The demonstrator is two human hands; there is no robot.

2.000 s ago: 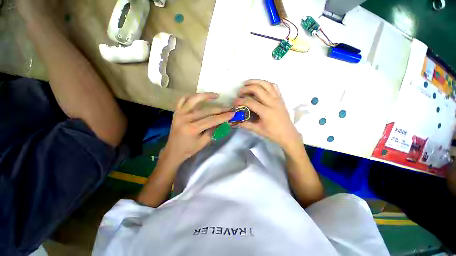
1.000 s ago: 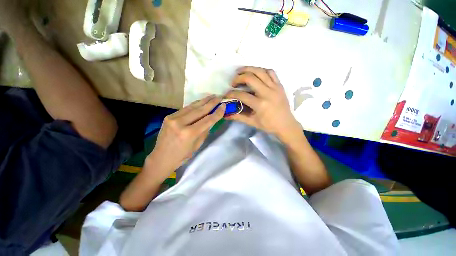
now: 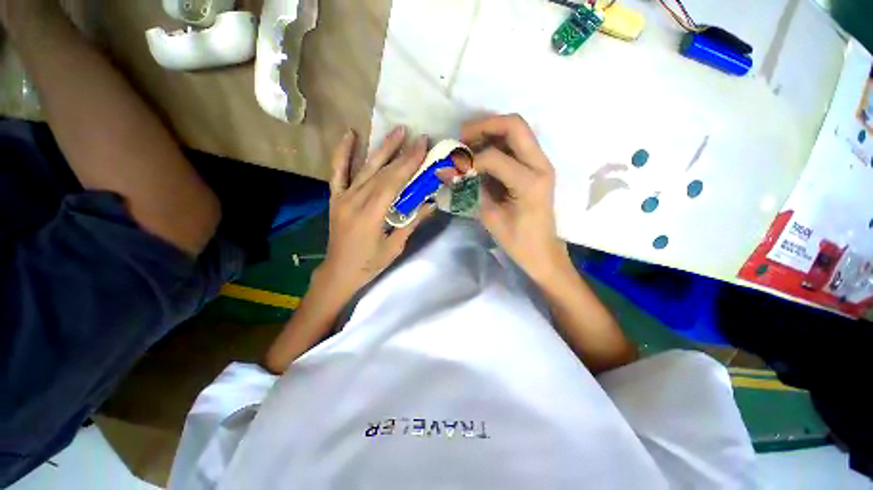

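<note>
My left hand (image 3: 369, 215) holds a white curved housing half (image 3: 445, 150) at the bench's front edge, over my lap. A blue battery (image 3: 422, 188) lies inside the housing, tilted with it. My right hand (image 3: 522, 196) holds a small green circuit board (image 3: 465, 194) at the housing's right side, by its fingertips. Reddish wires show between the battery's upper end and the board. The fingers hide part of the housing and wires.
White housing pieces (image 3: 279, 67) lie on the brown board at upper left. On the white sheet lie another circuit board (image 3: 577, 30), a yellow handle (image 3: 620, 21), a blue battery (image 3: 716, 51) and green dots. Another person's arm (image 3: 120, 144) is at left.
The housing and battery have turned into clear view in my left hand. The green board now shows face-on at my right fingertips. The camera view has shifted.
</note>
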